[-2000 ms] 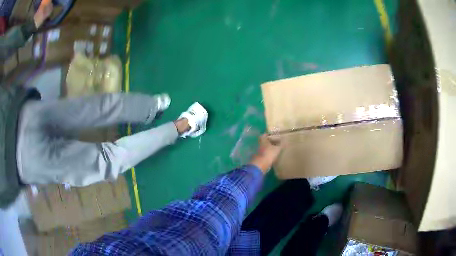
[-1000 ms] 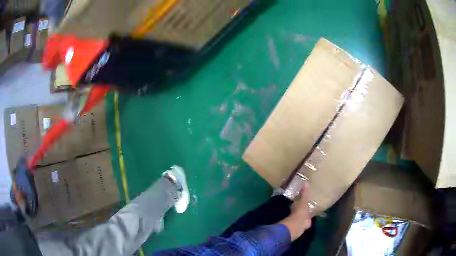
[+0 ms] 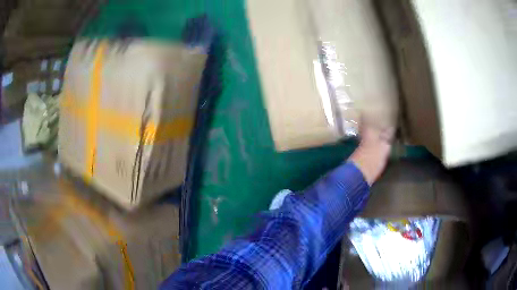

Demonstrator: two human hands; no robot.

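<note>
A closed brown carton (image 3: 295, 73) with shiny clear tape along its seam is at the upper middle, cut off by the top edge. My left hand (image 3: 374, 148), in a blue plaid sleeve, holds this carton at its lower right end. The hand is blurred and its fingers under the carton are hidden. My right hand is not in view.
An open carton (image 3: 453, 249) at the lower right holds a shiny whitish bag with scissors (image 3: 405, 229) on top. A large pale carton (image 3: 465, 85) stands right. Cartons with yellow straps (image 3: 122, 113) stand left on something dark.
The closed carton has turned more upright in view and shifted up, with my left hand still at its end. The strapped cartons have come in at left; the other person's legs are gone from view.
</note>
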